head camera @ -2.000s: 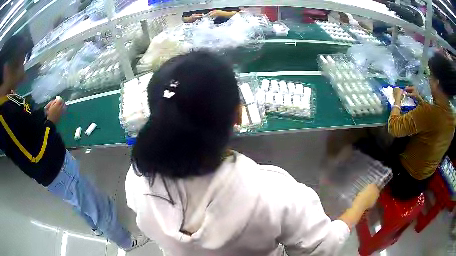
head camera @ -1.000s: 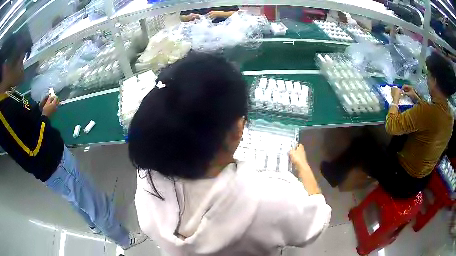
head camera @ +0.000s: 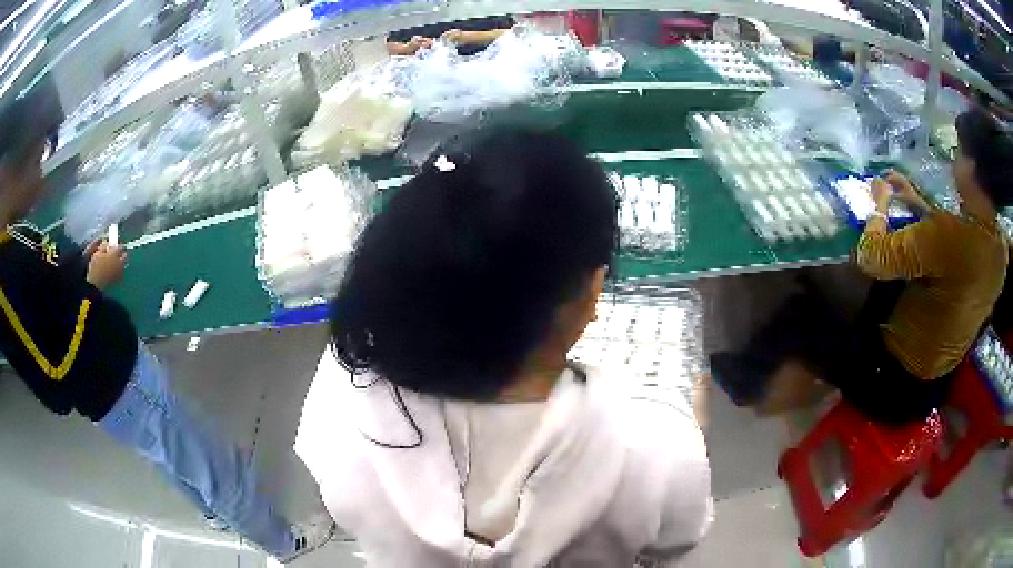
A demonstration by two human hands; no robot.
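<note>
Neither of my hands is in view. Nearest in front of me a person in a pale hooded top (head camera: 533, 466) stands with their back to me. A filled clear tray with rows of white pieces (head camera: 644, 338) is held low in front of that person, partly hidden by their head and body. On the green bench (head camera: 667, 250), a stack of clear trays with white contents (head camera: 311, 233) lies left of the head. Another tray of white pieces (head camera: 648, 211) lies right of it, partly covered.
A long tray (head camera: 766, 183) and a blue bin (head camera: 861, 200) lie at the right, by a seated person (head camera: 933, 266) and a red stool (head camera: 861, 466). A person in black (head camera: 56, 311) stands left, near loose white pieces (head camera: 196, 293). Poly bags (head camera: 478, 78) are heaped behind.
The person in front lifted an empty-looking tray away from the right side, then holds a filled tray at the bench edge. Their head has shifted right, uncovering the left stack.
</note>
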